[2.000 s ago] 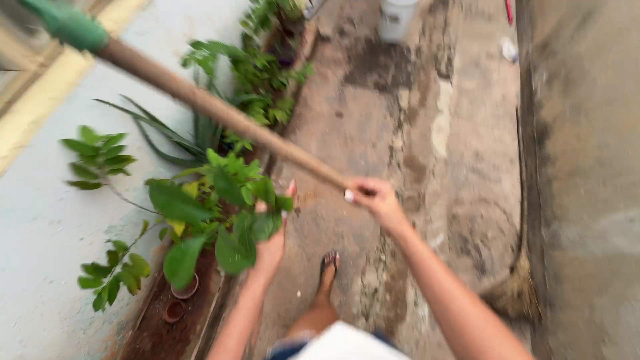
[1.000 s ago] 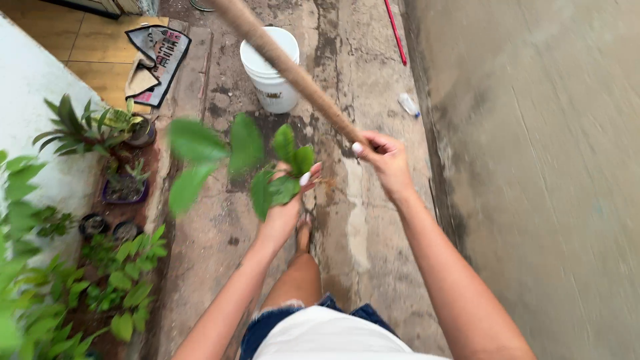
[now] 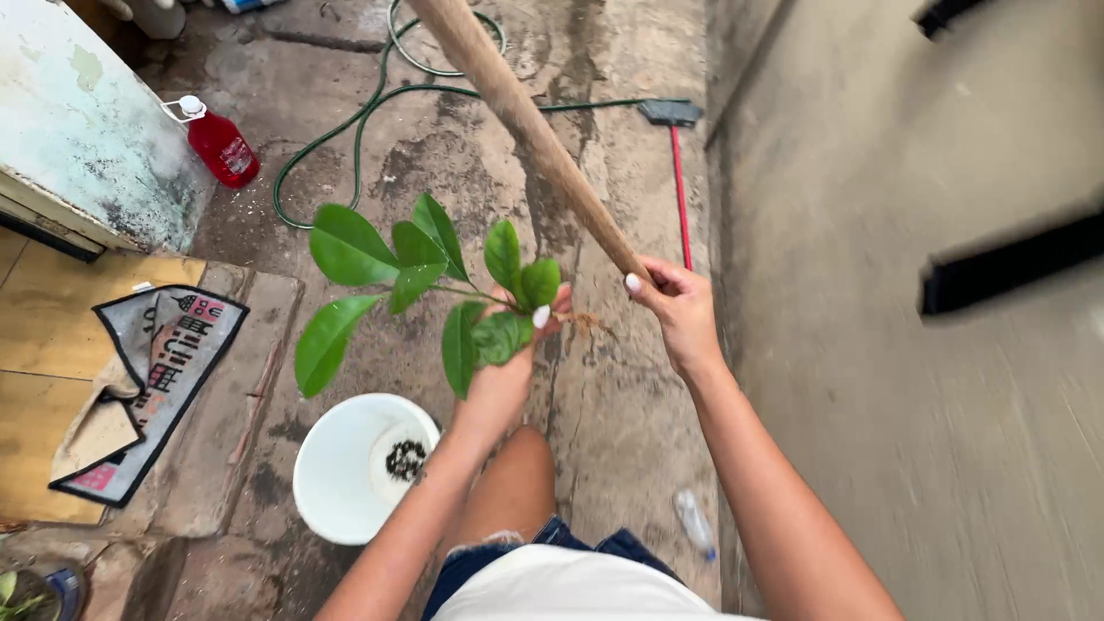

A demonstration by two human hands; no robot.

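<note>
My left hand [image 3: 517, 345] is closed on a leafy green plant cutting [image 3: 423, 267]; its leaves spread to the left and thin brown roots [image 3: 586, 323] stick out on the right. The end of a long wooden pole [image 3: 543, 155] is in my right hand [image 3: 677, 306], and the pole slants up and left out of the frame. Below the leaves, beside my left forearm, stands a white plastic bucket [image 3: 332, 470] with some dark bits on its bottom.
A green hose [image 3: 358, 129] loops over the concrete ground. Near the right wall [image 3: 862, 388] lie a red-handled broom [image 3: 680, 190] and a clear plastic bottle [image 3: 693, 522]. At left are a red liquid jug [image 3: 222, 148], a folded doormat [image 3: 164, 379] on a step, and a potted plant [image 3: 39, 595].
The view has moved forward along the passage; the bucket, ahead of me before, is now beside my left forearm. Both hands keep hold of the cutting and the pole.
</note>
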